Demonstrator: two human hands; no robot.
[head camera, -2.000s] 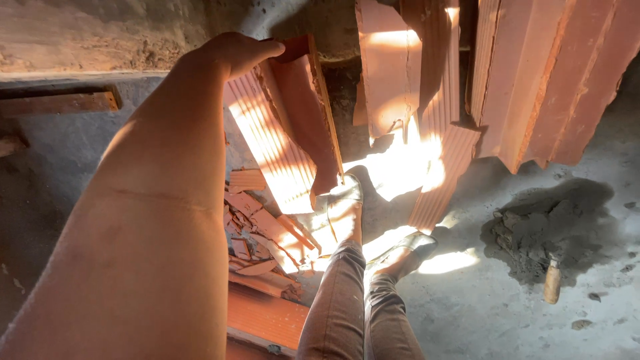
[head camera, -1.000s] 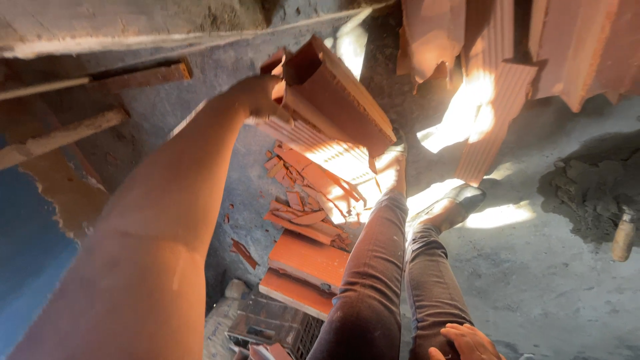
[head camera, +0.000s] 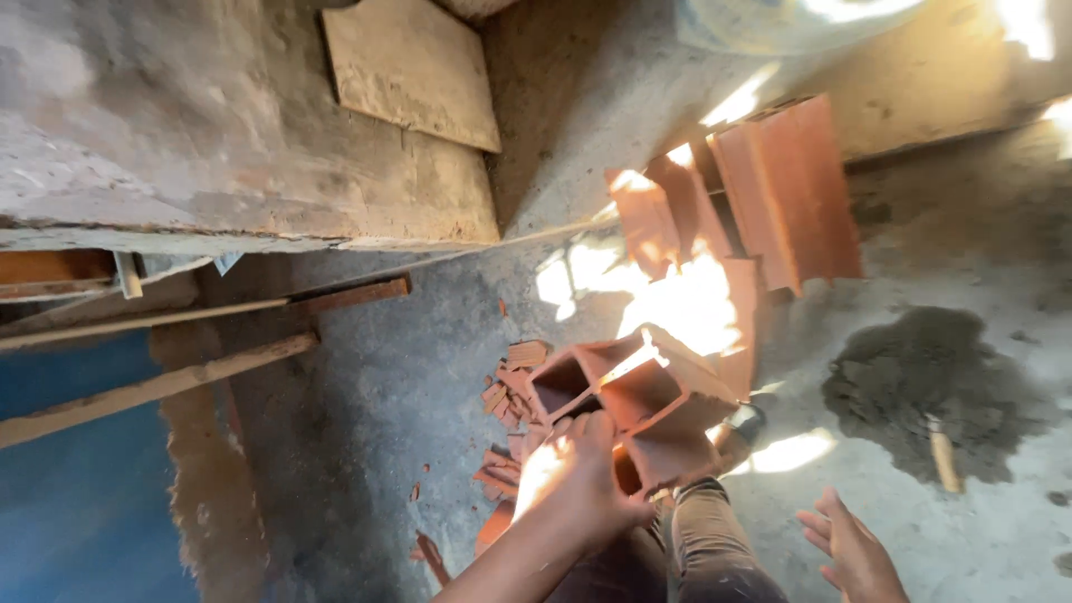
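My left hand (head camera: 578, 473) grips the near end of a hollow clay block (head camera: 645, 402), its fingers hooked at the open cells. The block has several cells, some with broken walls, and hangs over my legs and one foot. At the lower right, my right hand (head camera: 850, 544) is held up with fingers apart and nothing in it. Beyond it on the floor lies a heap of wet grey mortar (head camera: 930, 394), with a trowel's wooden handle (head camera: 945, 456) sticking out.
More hollow clay blocks (head camera: 791, 193) stand ahead, near the wall. Broken clay pieces (head camera: 507, 402) are scattered on the concrete floor left of the held block. A concrete ledge (head camera: 402, 193) juts in at upper left, bearing a flat slab (head camera: 414, 71). Wooden strips (head camera: 167, 385) lie at the left.
The clay block has been turned, so its open cells now face me. My right hand, low by my leg one second ago, is now raised at the lower right. The view has swung left.
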